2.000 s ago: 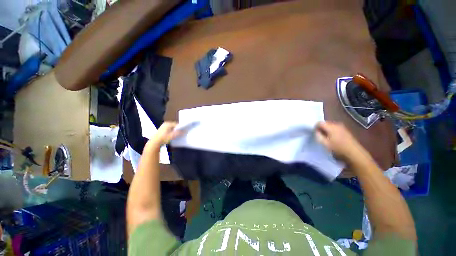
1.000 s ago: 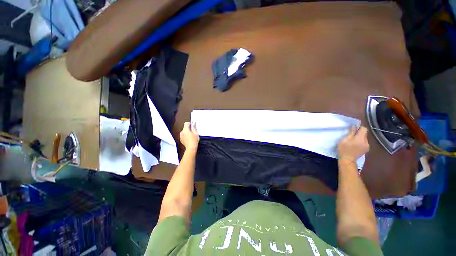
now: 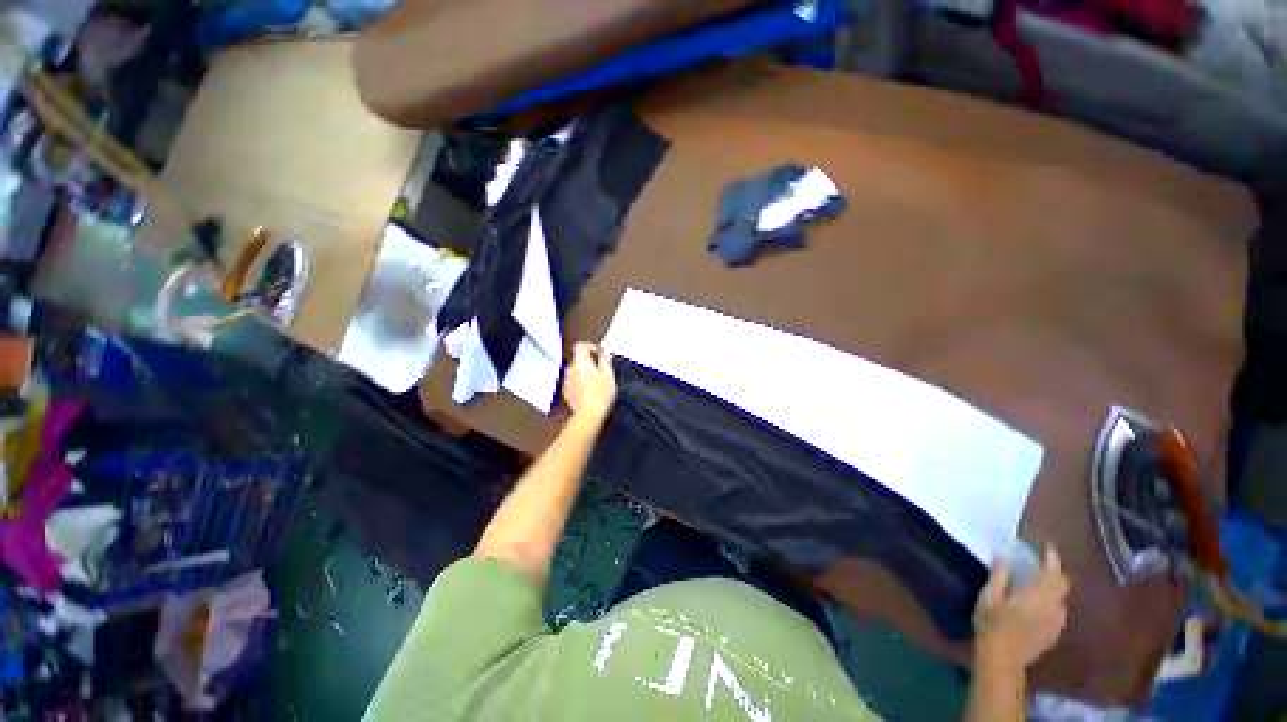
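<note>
A long white interlining strip (image 3: 833, 409) lies flat on the brown pressing table, along the far side of a black garment panel (image 3: 762, 494). The panel is wrinkled and reaches the table's near edge. My left hand (image 3: 590, 384) grips the left end where white and black meet. My right hand (image 3: 1019, 609) is at the right end, by the strip's lower right corner, with a small pale bluish bit at its fingertips; whether it grips cloth is unclear.
A steam iron (image 3: 1150, 494) stands at the table's right end. A pile of black and white pieces (image 3: 544, 268) lies left. Small dark grey pieces (image 3: 769, 212) lie mid-table. A brown padded board (image 3: 494, 57) is beyond. Another iron (image 3: 275, 282) is on the tan table (image 3: 282, 113).
The view has turned, so the table looks tilted. The white strip, earlier lifted and folded in both hands, now lies flat. My right hand has moved down to its near right corner.
</note>
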